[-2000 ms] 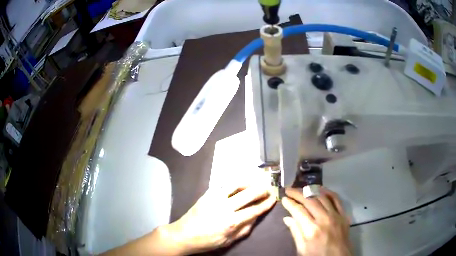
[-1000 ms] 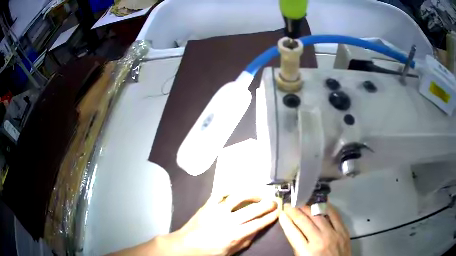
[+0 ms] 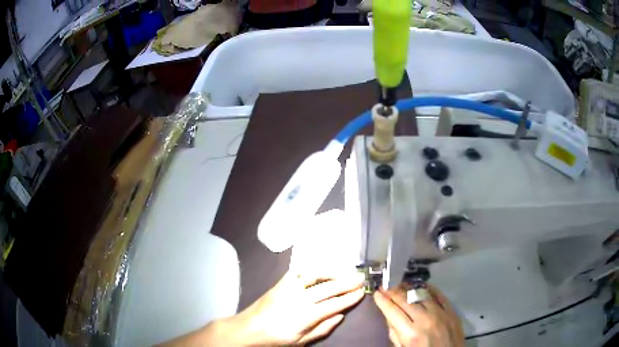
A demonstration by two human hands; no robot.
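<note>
A dark brown garment panel point(image 3: 261, 162) lies flat on the white machine table and runs under the machine head. The patch pocket point(image 3: 329, 237) lies on it, glaring nearly white under the lamp. My left hand point(image 3: 298, 310) rests on pocket and panel, palm down, fingertips at the left of the presser foot point(image 3: 370, 279). My right hand point(image 3: 419, 320) lies at the right of the foot, fingertips on the cloth beside it; its lower part is cut off by the picture's edge. The needle tip is too small to tell.
The sewing machine head point(image 3: 475, 196) stands at right, with a lit lamp point(image 3: 298, 200) on a blue neck. A lime-green tool point(image 3: 391, 41) stands above a beige post point(image 3: 384, 132). A white trough point(image 3: 326, 57) is behind. Plastic-wrapped board point(image 3: 136, 210) lines the left edge.
The view has tilted up, so machine and hands sit lower in the picture and more of the trough shows. Both hands remain on the cloth beside the presser foot.
</note>
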